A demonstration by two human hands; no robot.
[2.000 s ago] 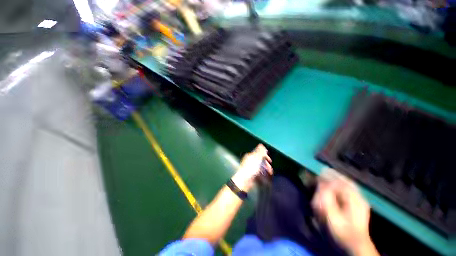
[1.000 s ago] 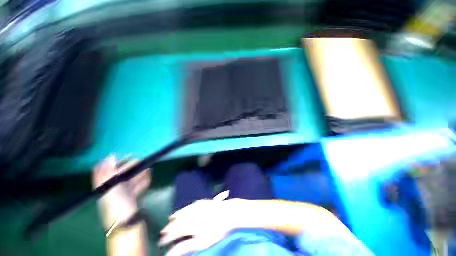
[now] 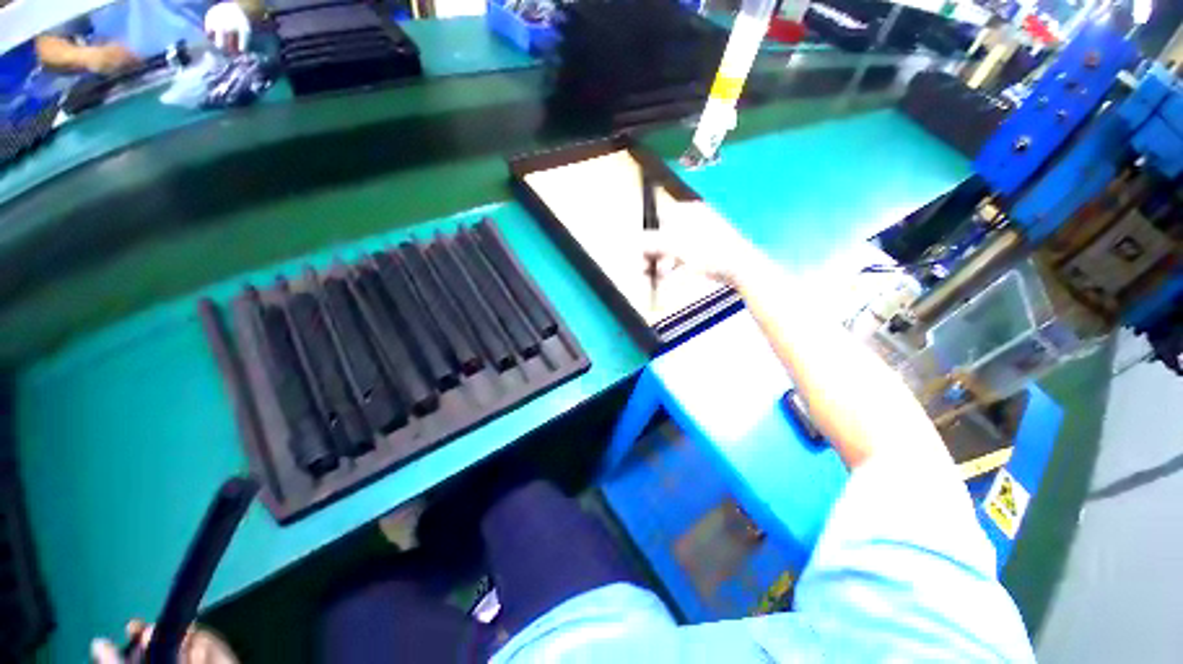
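Observation:
My left hand (image 3: 195, 646), cut off by the bottom left edge, is shut on a thick black folded tripod (image 3: 201, 564) that tilts up to the right. My right hand (image 3: 694, 244) is stretched out over a shallow black-rimmed tray (image 3: 571, 244) with a tan bottom. Its fingers are closed on a slim dark rod (image 3: 650, 201); the fingertips are washed out by glare. Thin rods (image 3: 698, 313) lie along the near end of that tray. A slotted black tray (image 3: 428, 431) on the green bench holds a row of thick black folded tripods (image 3: 376, 337).
A blue machine table (image 3: 727, 402) with a small black object (image 3: 803, 415) stands at right, under my right forearm. Beyond it are a clear plastic bin (image 3: 992, 331) and a blue machine (image 3: 1057, 110). Black stacks (image 3: 629, 65) stand behind the tray. Another person's hand (image 3: 110, 57) is at upper left.
The view has swung right and steadied. My right hand has moved from my lap out over the tan-bottomed tray. My left hand is now lower left, with the black piece more upright.

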